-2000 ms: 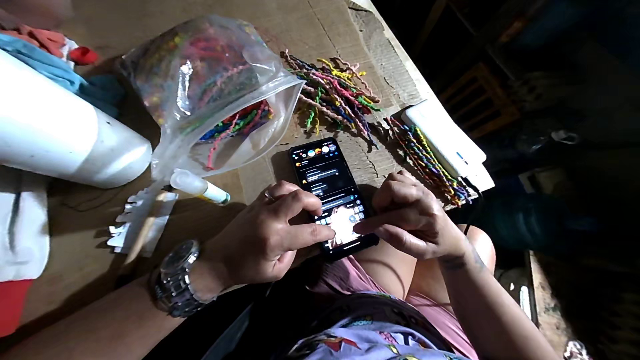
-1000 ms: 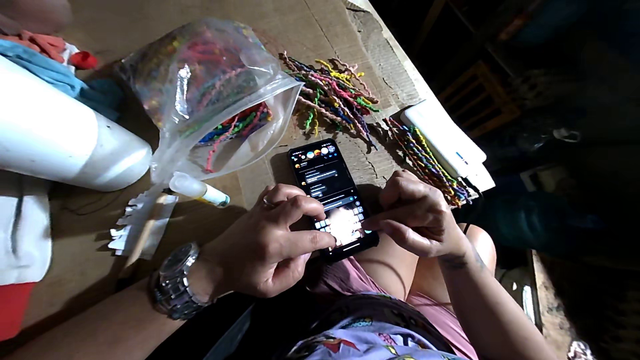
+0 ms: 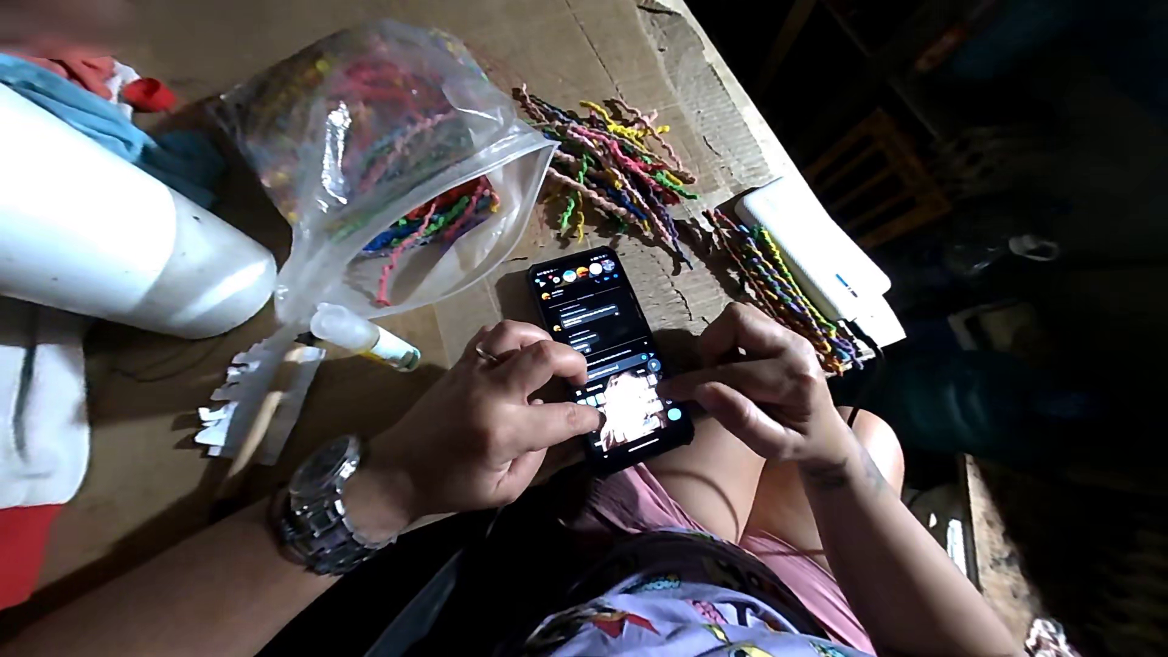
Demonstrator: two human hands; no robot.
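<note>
A smartphone (image 3: 598,338) with a lit screen lies at the table's near edge, its lower end showing an on-screen keyboard. My left hand (image 3: 502,415), with a ring and a metal watch (image 3: 328,506) on the wrist, rests over the phone's lower left side, a fingertip at the screen. From the right, my right hand (image 3: 766,383) has its fingers at the phone's right edge, also over the keyboard. Neither hand grips it. Beyond the phone lies a loose pile of colourful twisted cords (image 3: 620,169); a neater bundle of cords (image 3: 785,292) is to the right.
An open clear zip bag (image 3: 365,155) full of cords lies at upper left. Near it are a white cylinder (image 3: 119,219), a small capped tube (image 3: 365,338), a wooden stick (image 3: 265,411) on torn white paper, and blue cloth (image 3: 82,100). A white box-like device (image 3: 812,246) is at right.
My fingers have shifted slightly over the phone's keyboard. The phone, cords and bag have stayed in place.
</note>
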